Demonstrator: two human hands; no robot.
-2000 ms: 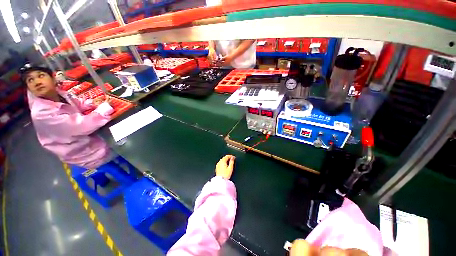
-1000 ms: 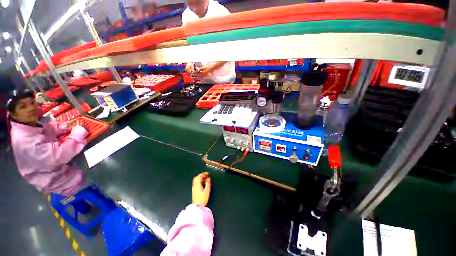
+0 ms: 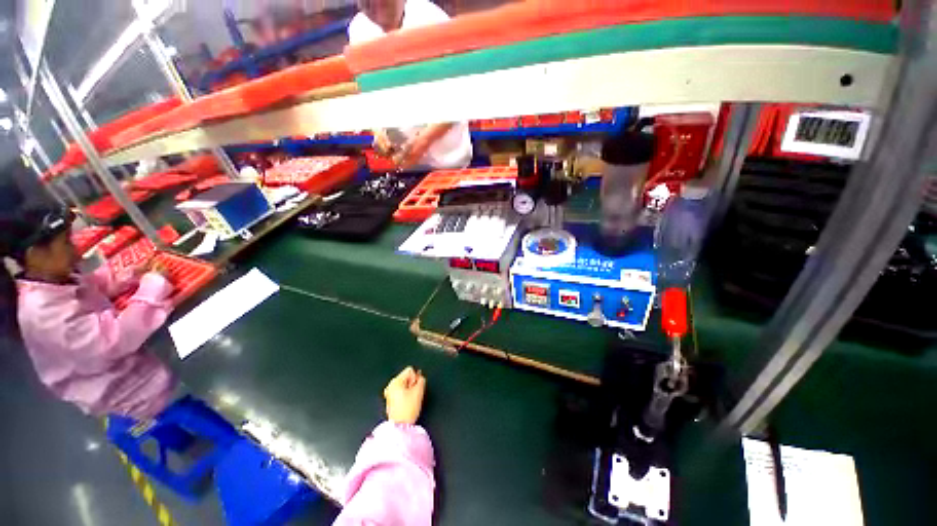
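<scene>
My left hand (image 3: 405,395), in a pink sleeve, rests on the green bench mat (image 3: 339,349) at the lower middle. Its fingers look curled in, and nothing shows in it. My right hand is out of the picture. At the lower right stands the black test fixture (image 3: 624,442) with a silver-white plate (image 3: 639,489) at its front. Its toggle clamp has an upright red grip (image 3: 674,312). The record sheet (image 3: 812,485) lies right of the fixture with a dark pen (image 3: 778,483) on it.
The blue-and-white instrument (image 3: 582,289), power supply (image 3: 479,282) and calculator (image 3: 467,228) stand behind the fixture. Test leads (image 3: 480,329) lie in front. A metal post (image 3: 822,247) rises at right. A person (image 3: 92,318) sits at far left, hands at an orange-red tray (image 3: 180,275).
My right hand and pink sleeve have left the picture, uncovering the fixture's plate. The view has turned, and the bench things appear further left. My left hand stays on the mat.
</scene>
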